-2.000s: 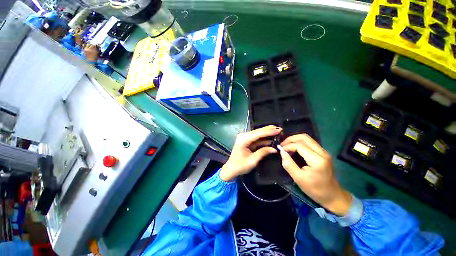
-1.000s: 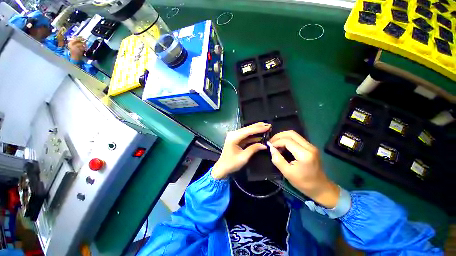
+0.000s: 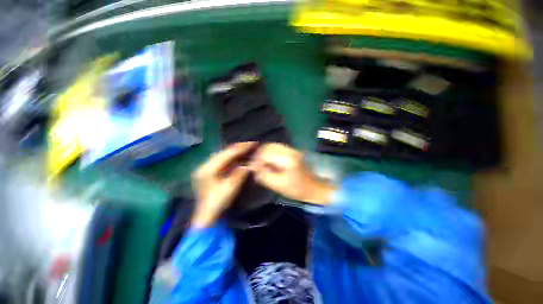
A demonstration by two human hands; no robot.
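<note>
The head view is strongly blurred. My left hand (image 3: pixel 221 180) and my right hand (image 3: pixel 289 173) meet over the near part of the black work tray (image 3: pixel 252 116), fingertips together. Whatever is between the fingertips cannot be made out. The tray has deep square pockets, and bright modules (image 3: pixel 243 78) sit in its far end. A second black pocket tray (image 3: pixel 357 147) on the right holds several modules with pale bright centres.
A blue-and-white box (image 3: pixel 140 107) stands at the left on the green mat, with a yellow tray (image 3: pixel 72 127) behind it. The pale grey machine (image 3: pixel 53 228) is at lower left. A yellow parts tray (image 3: pixel 411 25) is at upper right. A brown surface (image 3: pixel 519 219) shows at the far right.
The view has swung to the right and blurred, so the trays, box and hands appear further left. My hands remain together over the work tray. The person at upper left is no longer distinguishable.
</note>
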